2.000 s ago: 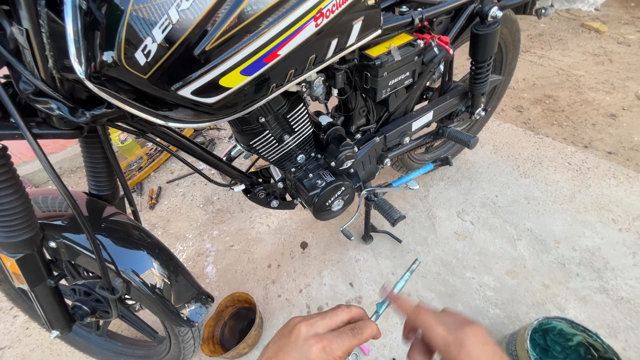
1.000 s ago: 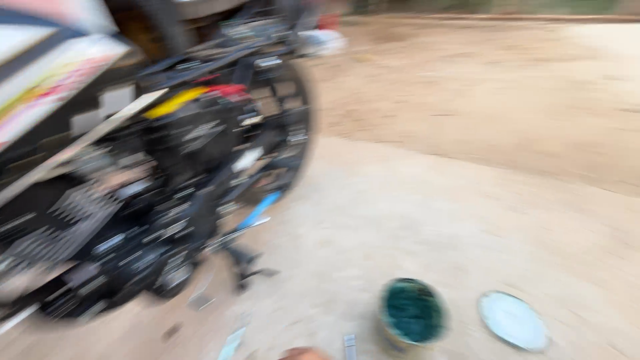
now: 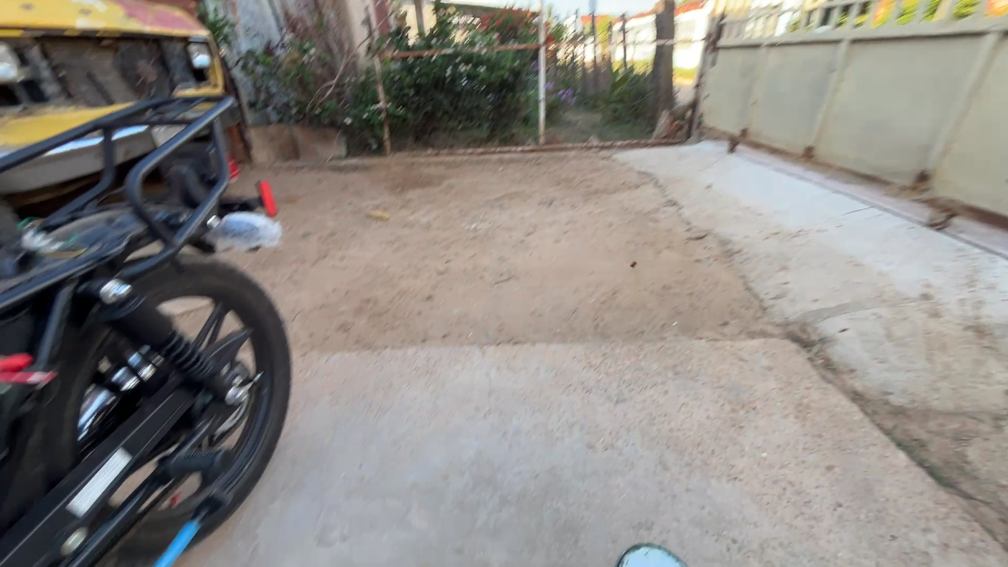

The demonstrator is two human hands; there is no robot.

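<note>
Neither my left hand nor my right hand is in the head view. A black motorcycle's rear wheel (image 3: 272, 378) stands at the left, with a shock absorber (image 3: 169, 342) beside it and a black metal luggage rack (image 3: 138, 177) above. A turn signal (image 3: 246, 230) wrapped in clear plastic sticks out behind the rack. Low at the left, part of a blue rod-like thing (image 3: 179, 543) shows near the footrest. The edge of a pale round lid (image 3: 650, 556) shows at the bottom, cut off by the frame.
A concrete slab (image 3: 512, 441) borders bare dirt ground (image 3: 488, 252). A worn yellow vehicle (image 3: 118, 24) stands behind the motorcycle at the upper left. Bushes and a metal-framed fence (image 3: 542, 79) are at the back, and a metal gate (image 3: 874, 102) runs along the right.
The view has swung up and to the right. Both hands, a slim metallic piece near them, the engine and the tub of dark green stuff, seen earlier, are out of frame now.
</note>
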